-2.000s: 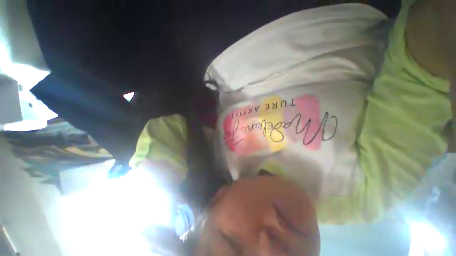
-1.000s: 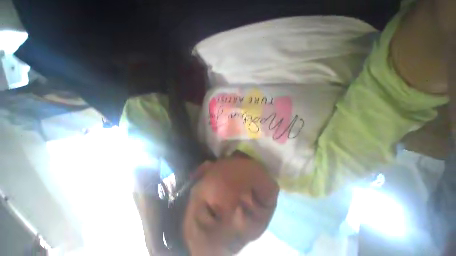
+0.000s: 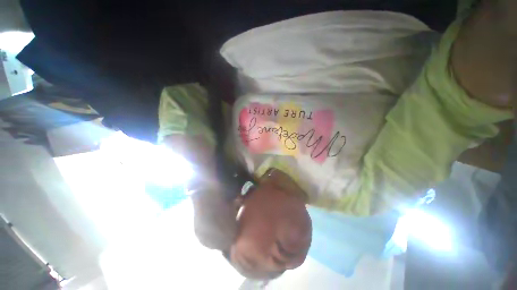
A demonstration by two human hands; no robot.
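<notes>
No hand shows that I can identify as mine. The picture is upside down and fills with a person in a white shirt [image 3: 363, 119] with lime sleeves, a pink and yellow print and cursive lettering. The person's head [image 3: 272, 226] is at the bottom centre. One bare arm [image 3: 212, 218] is bent beside the head. The other arm [image 3: 484, 62] reaches to the upper right edge, where its hand is cut off. I see no held item.
A large dark area [image 3: 124, 51] covers the upper left. A pale blue flat surface [image 3: 334, 241] lies beside the head. Glare washes out the lower left, and a bright light [image 3: 431, 229] shines at the lower right. A white object [image 3: 17, 73] is at the left edge.
The view has shifted, so the shirt and head sit further left than two seconds ago. The person's bent arm now shows more clearly beside the head, and the head is tilted differently.
</notes>
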